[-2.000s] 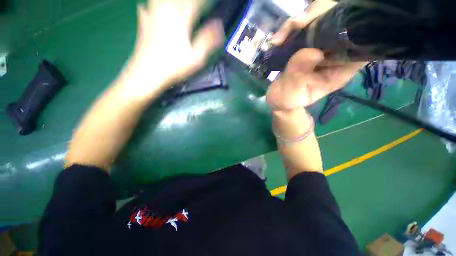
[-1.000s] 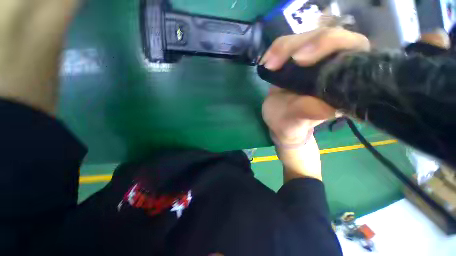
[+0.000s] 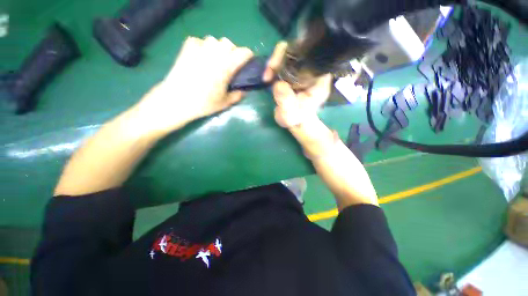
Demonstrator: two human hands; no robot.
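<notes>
My left hand (image 3: pixel 202 78) is closed around a black grip body (image 3: pixel 250 75) just above the green bench; most of the body is hidden by the hand. My right hand (image 3: pixel 304 98) holds the electric screwdriver (image 3: pixel 318 43), a large dark cylinder wrapped in clear film, close to the camera and blurred. Its lower end is beside the grip body's right end; the tip is hidden, so contact cannot be told.
Two other grip bodies lie on the bench, one upper left (image 3: pixel 136 26), one far left (image 3: pixel 46 66). A white feeder (image 3: pixel 399 43) stands behind the screwdriver. A pile of cover plates (image 3: pixel 472 63), a looping cable (image 3: pixel 428 148) and a clear plastic bag (image 3: pixel 506 136) are right.
My left hand, at the picture's left edge a second ago, now holds a grip body near the centre. My right hand and the screwdriver have moved left, and the view has shifted.
</notes>
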